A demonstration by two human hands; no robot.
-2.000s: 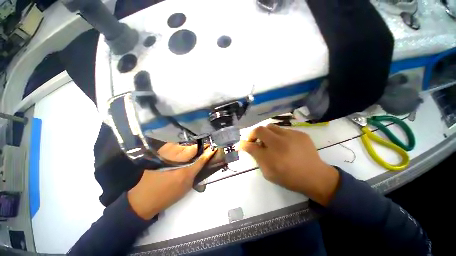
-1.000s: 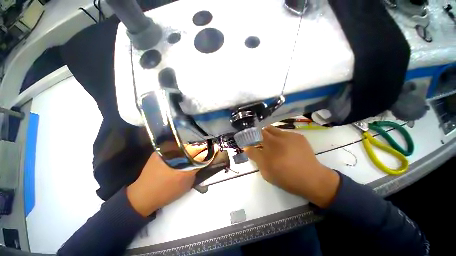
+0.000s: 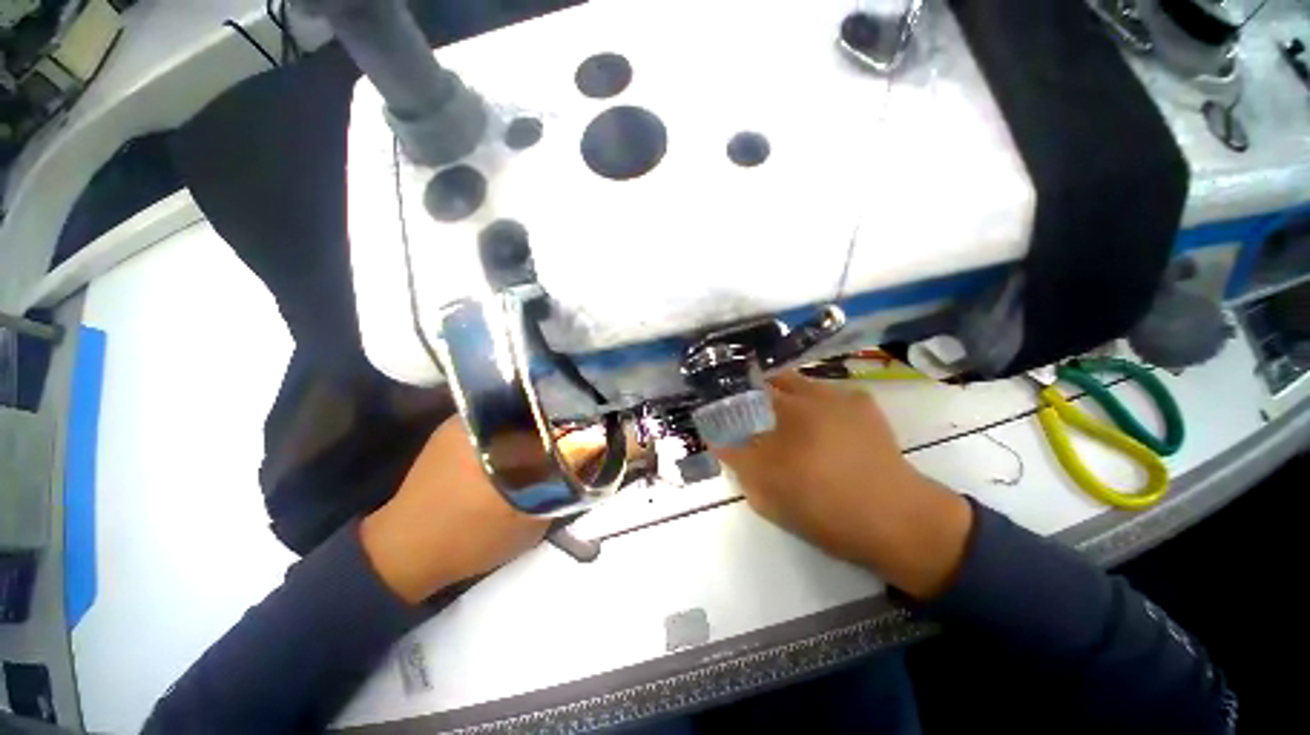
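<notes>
The black garment piece (image 3: 323, 431) lies left of and behind the white sewing machine head (image 3: 690, 230). My left hand (image 3: 460, 510) rests on the cloth's right part, its fingertips partly hidden behind the shiny curved band (image 3: 496, 402). My right hand (image 3: 833, 467) is right of the needle area (image 3: 664, 438), its fingers bent together and their tips partly hidden by the tension knob (image 3: 733, 414). Whether the right fingers pinch cloth or thread cannot be seen. The cloth edge at the needle is hidden by the machine parts and my hands.
Scissors with green and yellow handles (image 3: 1099, 452) lie at the right. Snips with a yellow-green handle (image 3: 891, 373) lie behind my right hand. A thread end (image 3: 1006, 452) lies on the white table. A measuring strip (image 3: 718, 675) runs along the front edge. A black band (image 3: 1099, 187) wraps the machine arm.
The machine head sits further right and lower in view. The dark piece that showed between my left hand and the needle is no longer visible there. My right hand has barely moved.
</notes>
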